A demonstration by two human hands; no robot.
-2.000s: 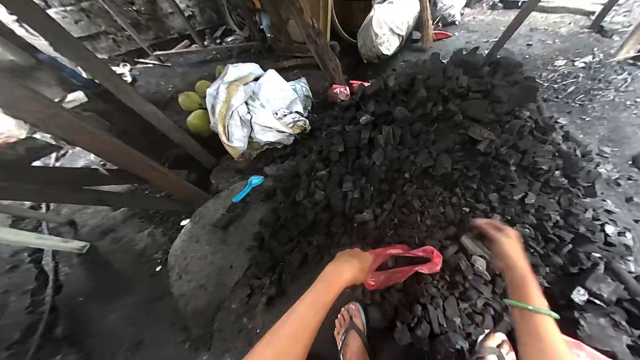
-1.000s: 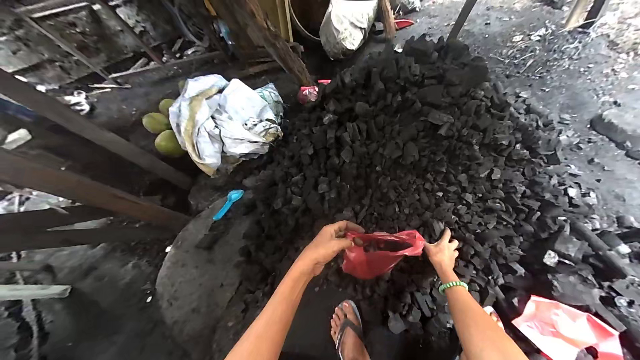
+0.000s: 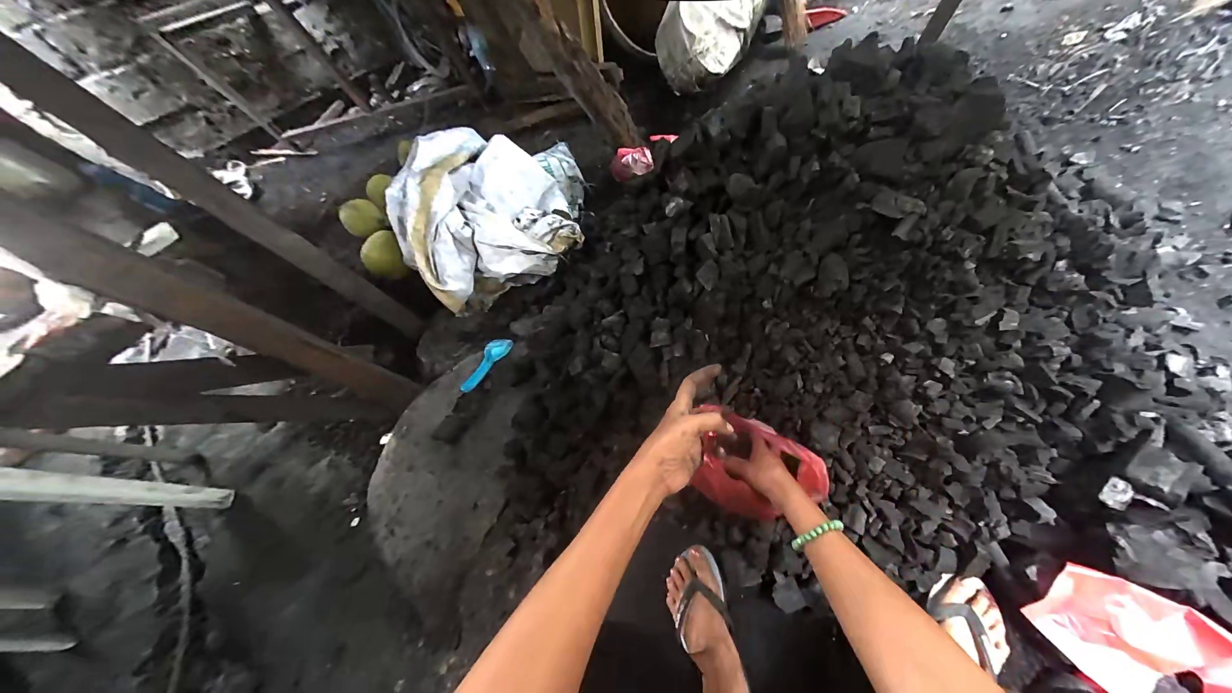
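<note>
A red plastic bag [image 3: 804, 464] stands with its mouth up at the near edge of a heap of charcoal pieces [image 3: 866, 289]. My left hand [image 3: 681, 438] is at the left side of the bag's rim, thumb over the rim and index finger stretched out; whether it grips the plastic cannot be told. Inside the mouth is my right hand [image 3: 760, 467], its fingertips partly hidden, and a green bead bracelet [image 3: 817, 535] circles that wrist. Whether the right hand holds charcoal does not show.
A blue plastic scoop [image 3: 488, 364] lies on a rounded grey slab [image 3: 433, 500]. Crumpled white sacks [image 3: 491, 212] rest beside green round fruits [image 3: 383, 254]. Wooden beams [image 3: 212, 308] cross the left side. Red plastic sheeting [image 3: 1136, 626] lies near my sandaled foot [image 3: 967, 616].
My right hand was down on the charcoal two seconds ago, then at the bag's right rim, and is now inside its mouth. The index finger of my left hand has stretched out.
</note>
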